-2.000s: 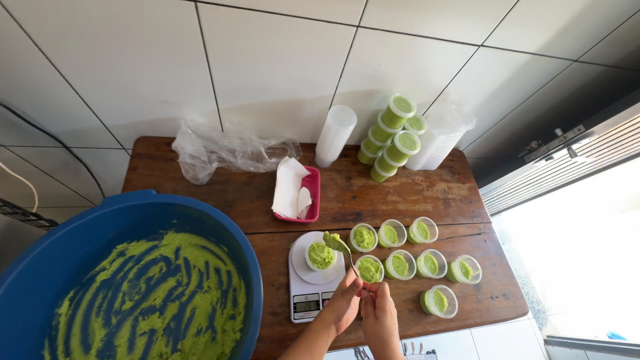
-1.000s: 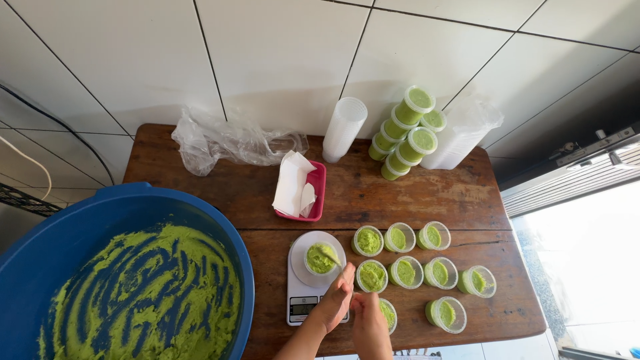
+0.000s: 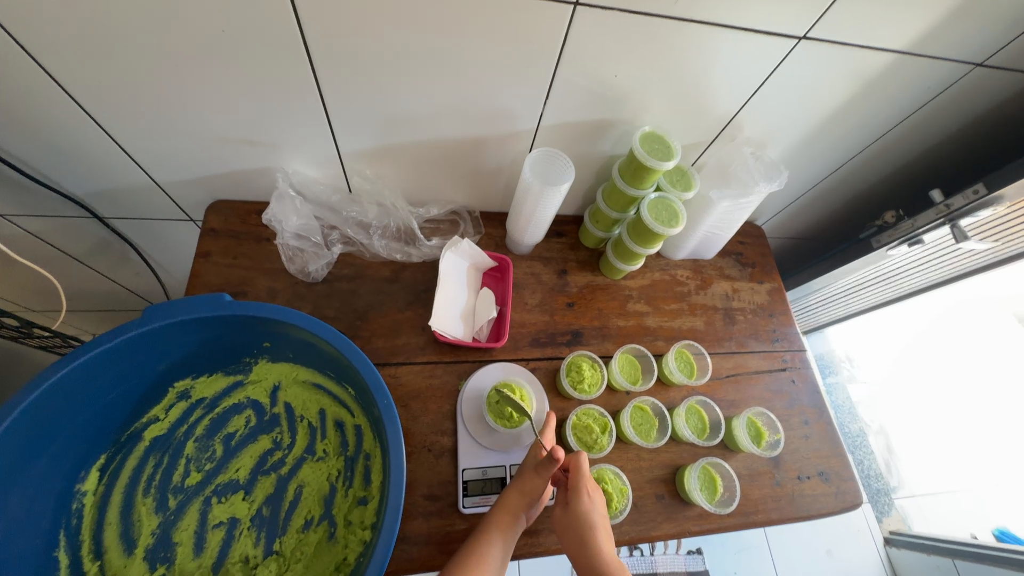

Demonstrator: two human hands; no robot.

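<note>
A clear plastic cup of green paste [image 3: 508, 410] stands on the round plate of a white digital kitchen scale [image 3: 472, 448]. The bowl of a metal spoon [image 3: 514, 402] rests in that paste. Its handle runs down to my left hand [image 3: 532, 480], which is closed around it. My right hand [image 3: 578, 500] is beside the left, its fingertips at the handle's end; whether it grips the handle too is hidden. Several open cups of paste [image 3: 643, 422] stand on the wooden table right of the scale, one close beside my right hand. A large blue plastic tub [image 3: 390, 432] holds more green paste.
Behind the scale sits a pink plastic basket [image 3: 502, 300] with white paper [image 3: 460, 292]. Along the tiled wall are a crumpled plastic bag [image 3: 352, 224], stacked empty cups [image 3: 538, 200], piled lidded cups of paste [image 3: 642, 232] and a bagged white stack [image 3: 712, 208].
The spoon, holding paste above the cup's right side two seconds ago, now has its bowl in the cup's paste. My hands remain close together near the scale.
</note>
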